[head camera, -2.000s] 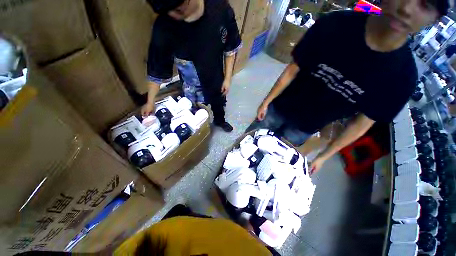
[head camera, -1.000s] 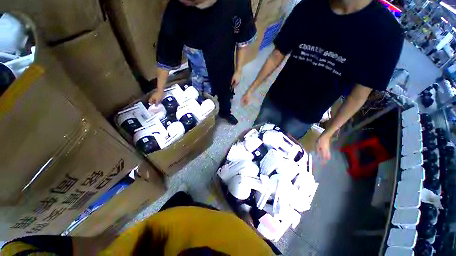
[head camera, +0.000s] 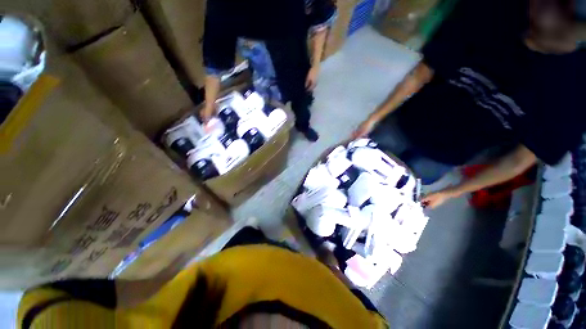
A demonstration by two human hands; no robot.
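Neither of my hands can be made out. My yellow top fills the bottom edge. Nearest in front of me stands an open carton heaped with white camera units [head camera: 367, 205], some with black balls. The units are overexposed and hide most of the carton's rim. A second open carton [head camera: 254, 172] stands further left, filled with white camera units with black balls [head camera: 226, 138].
A person in a dark shirt [head camera: 488, 96] bends at the right, hands at the near carton. Another person [head camera: 257, 38] has a hand in the left carton. Large cartons [head camera: 83, 173] line the left. A red plastic item [head camera: 498, 193] and rows of camera units [head camera: 546, 257] are at the right.
The person at the right has bent lower, bringing both hands to the heaped carton's rim. My view has shifted slightly. The other person's hand stays in the left carton.
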